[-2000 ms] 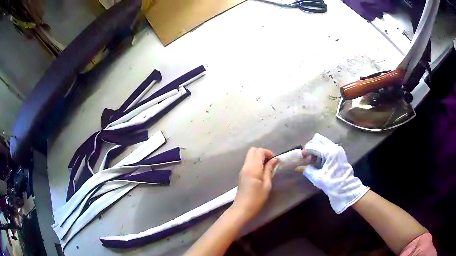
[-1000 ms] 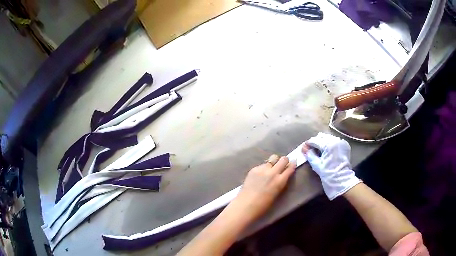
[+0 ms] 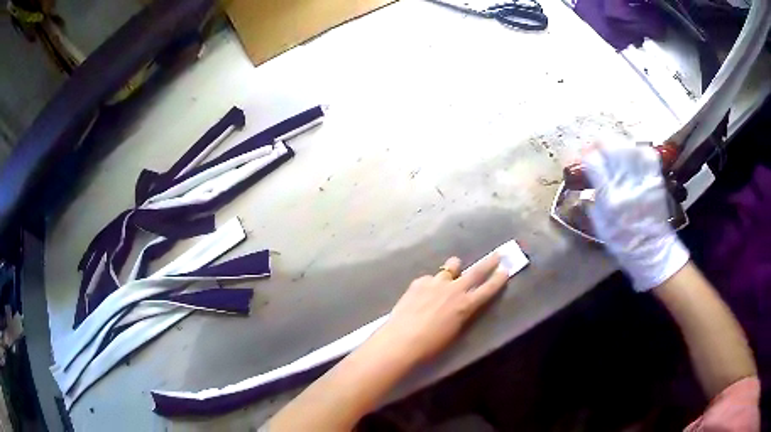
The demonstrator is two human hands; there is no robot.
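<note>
A long strip (image 3: pixel 279 373), white on top with a dark purple edge, lies along the table's near edge. My bare left hand (image 3: pixel 441 305), with a ring, lies flat on the strip near its right end, fingers pressing the white face; it covers part of the strip. My right hand (image 3: pixel 630 202), in a white glove, is closed around the wooden handle of the steam iron (image 3: pixel 571 209) at the right. The glove hides most of the handle and part of the metal body. The iron sits on the table, right of the strip's end.
A tangled pile of purple and white strips (image 3: pixel 182 283) lies at the left. A tan cardboard sheet (image 3: pixel 292 25) and shears (image 3: pixel 517 14) are at the far side. A long purple padded board (image 3: pixel 93 93) is back left. A pale hose (image 3: pixel 727 80) rises from the iron.
My right hand has let go of the strip's end and moved right onto the iron's handle. My left hand has stayed on the strip, now flattened with its white end showing.
</note>
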